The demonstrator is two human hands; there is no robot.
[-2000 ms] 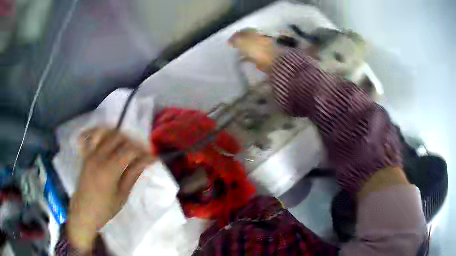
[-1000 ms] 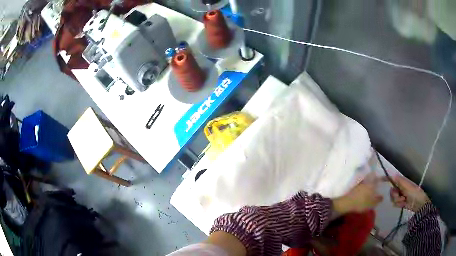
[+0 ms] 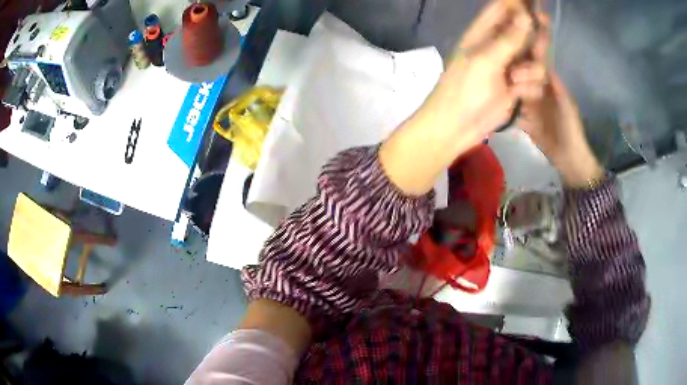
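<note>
My left hand (image 3: 490, 71) is raised at the top right of centre, its fingers closed around a thin black power cord (image 3: 516, 114), of which only short dark bits show. My right hand (image 3: 546, 113) is just beside and below it, touching it, fingers curled at the same cord. Most of the cord is hidden by the fingers. Below the hands lie a white cloth (image 3: 339, 98) and a red plastic bag (image 3: 482, 203) on a side table.
A white overlock machine (image 3: 75, 56) stands on a blue-edged table (image 3: 154, 169) at the left, with a rust-orange thread cone (image 3: 201, 37) and black snips (image 3: 132, 140). A yellow bag (image 3: 252, 124) lies by the cloth. A wooden stool (image 3: 41, 244) stands lower left.
Both hands have moved up and come together on the cord. The view has shifted, so the overlock machine and stool sit further left and more of the red bag shows.
</note>
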